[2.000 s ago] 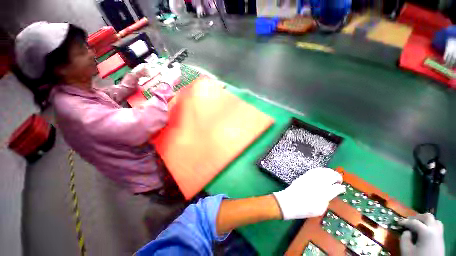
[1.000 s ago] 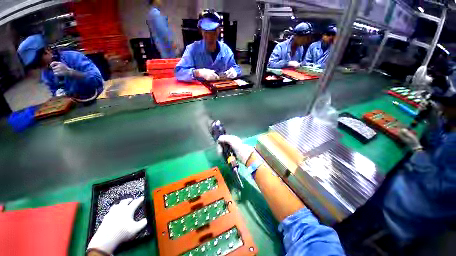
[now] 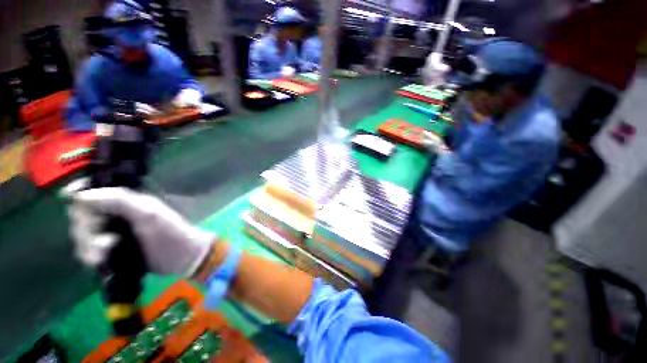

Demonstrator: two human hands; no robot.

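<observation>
My right hand, in a white glove with a blue band at the wrist, grips the black electric screwdriver. The screwdriver is upright, with its yellow ring low and its nose end over the upper edge of the orange jig. Green circuit boards lie in the jig's slots. The picture is blurred, and whether the tip touches a screw cannot be told. The jig is cut off by the bottom edge. A corner of the black screw tray shows at bottom left. My left hand is out of the picture.
A silvery heat sink stack with tan strips stands right of my forearm on the green bench. A metal post rises behind it. A worker in blue stands at right by another orange jig. Other workers sit across the dark green conveyor.
The view has swung right. My right hand has brought the screwdriver from beside the jig to over it, now upright. My left hand, over the screw tray before, has left the picture.
</observation>
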